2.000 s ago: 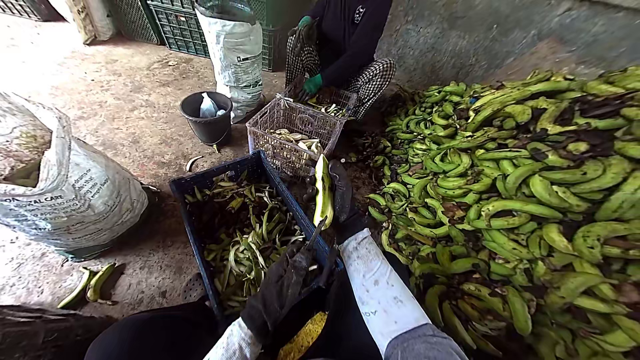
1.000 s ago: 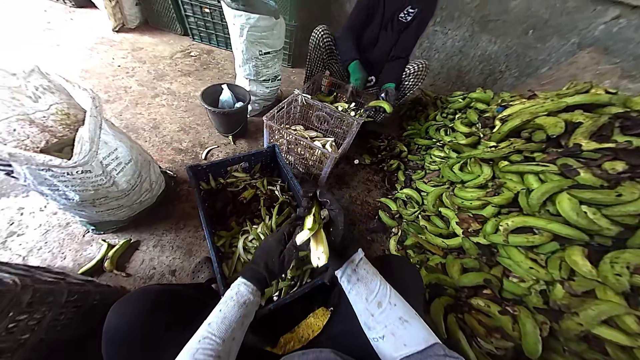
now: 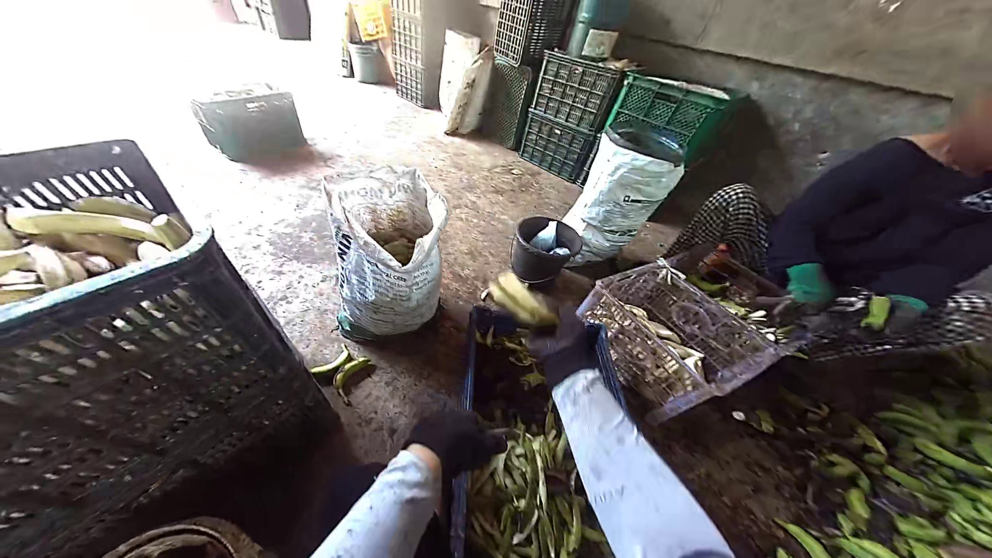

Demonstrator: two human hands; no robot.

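Observation:
My right hand (image 3: 564, 347), in a dark glove, holds a peeled plantain (image 3: 521, 299), blurred, above the far end of a dark blue crate (image 3: 468, 364). Green peels (image 3: 535, 484) fill the near part of that crate. My left hand (image 3: 456, 442), also gloved, is at the crate's left rim with its fingers curled; a thin dark thing shows at its fingertips, too unclear to name. At the left stands a big black crate (image 3: 194, 310) with peeled plantains (image 3: 85, 225) inside. Two green plantains (image 3: 346, 372) lie on the floor between the crates.
A pale mesh crate (image 3: 690, 333) of peeled plantains touches the blue crate's right side. Behind it sits a person (image 3: 868, 225) in green gloves. A heap of green plantains (image 3: 922, 465) lies at lower right. A woven sack (image 3: 387, 256) and a black bucket (image 3: 542, 249) stand beyond my hands.
My view has swung left, bringing the black crate into sight. My hands, close together around a partly peeled plantain before, are now apart, the right one holding a peeled plantain out over the blue crate.

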